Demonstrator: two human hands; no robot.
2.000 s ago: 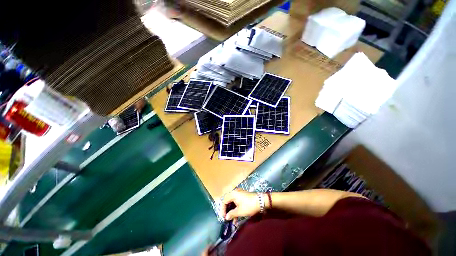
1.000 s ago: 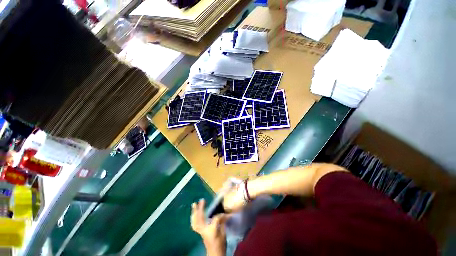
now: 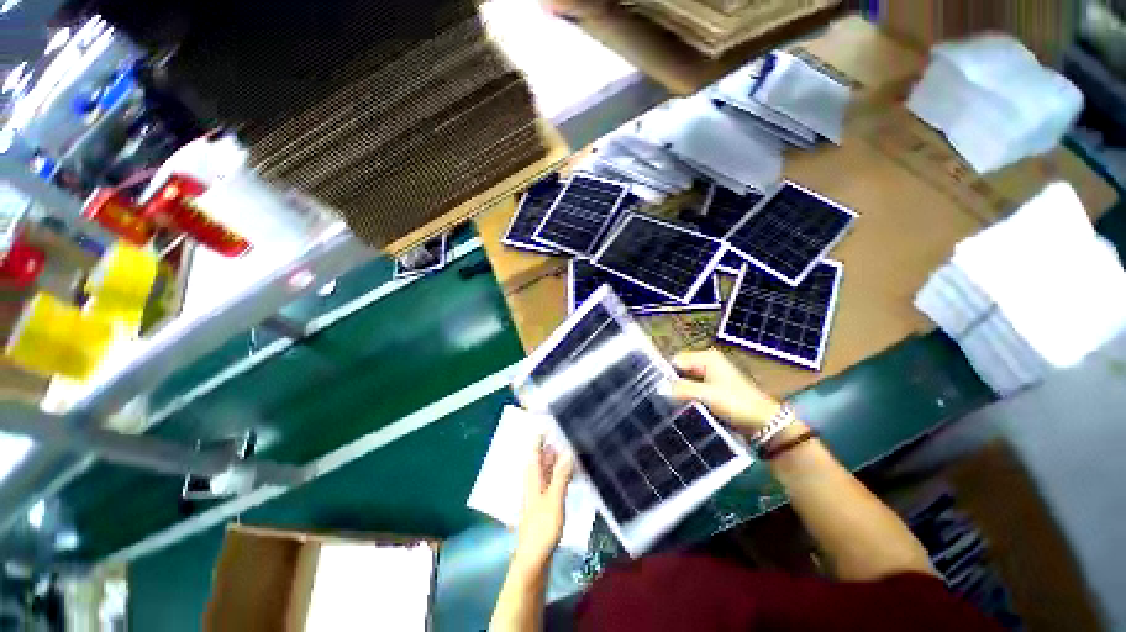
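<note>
My right hand (image 3: 726, 393) grips the upper right edge of a dark solar panel (image 3: 636, 432), tilted above the bench edge. A pale band of glare or film crosses the panel; I cannot tell which. My left hand (image 3: 543, 500) is at the panel's lower left side, its fingers over a white sheet (image 3: 504, 469) that shows partly behind the panel. Several other panels (image 3: 790, 309) lie overlapping, grid side up, on brown cardboard (image 3: 883, 278). Grey-white wrapped panels (image 3: 716, 146) lie in a pile behind them.
Two white foam stacks (image 3: 1031, 290) stand at the right. A large carton (image 3: 1013, 519) with upright panels is at the lower right. A small open carton (image 3: 253, 580) with white sheets is at the lower left. A tall cardboard stack (image 3: 408, 136) stands at the upper left.
The front panel has left the cardboard, and a panel is now held up between my hands. The white sheet now shows at my left hand. The view has shifted, bringing the small carton into sight.
</note>
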